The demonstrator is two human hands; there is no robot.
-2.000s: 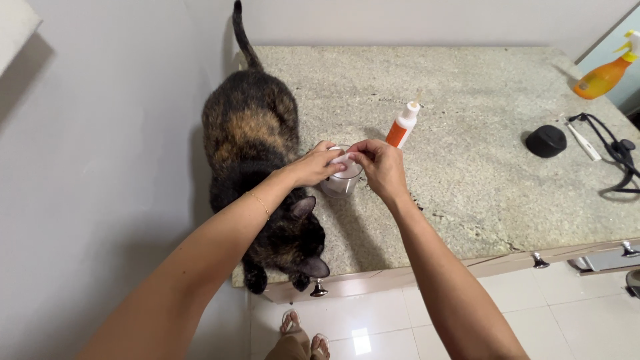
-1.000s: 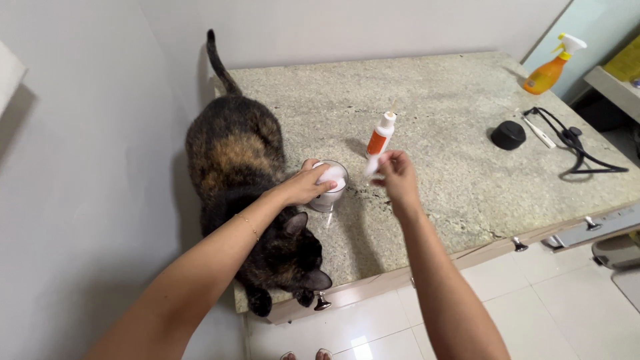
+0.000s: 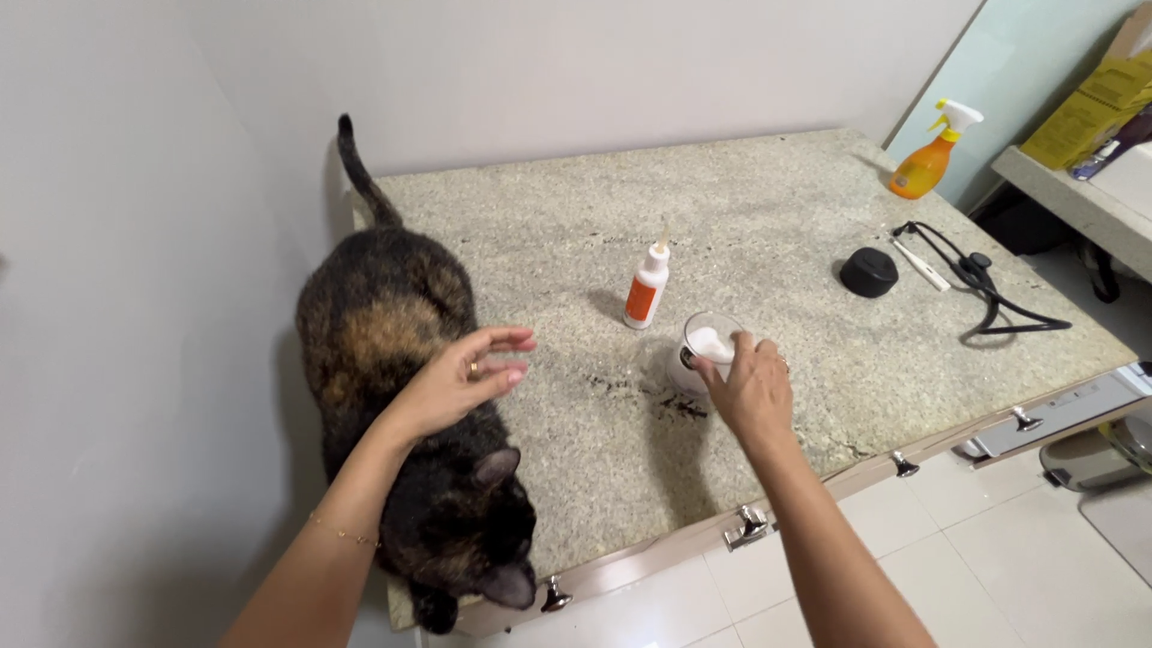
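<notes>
A tortoiseshell cat (image 3: 387,333) lies along the left end of the speckled stone counter (image 3: 558,450), its head over the front edge. Above its back hangs my left hand (image 3: 463,378), fingers apart and holding nothing. My right hand (image 3: 751,382) grips the rim of a clear jar (image 3: 688,373) with white cotton (image 3: 709,344) inside. Just behind the jar, a white bottle with an orange label (image 3: 643,292) stands upright, a thin tip on top.
To the right lie a round black object (image 3: 868,272), a white digital thermometer (image 3: 920,265) and a black stethoscope (image 3: 981,279). An orange spray bottle (image 3: 922,166) stands at the back right corner. Drawer knobs (image 3: 905,464) jut from the counter's front.
My left hand has left the jar and moved left over the cat. My right hand has come from beside the bottle to the jar, which now stands farther right from the cat.
</notes>
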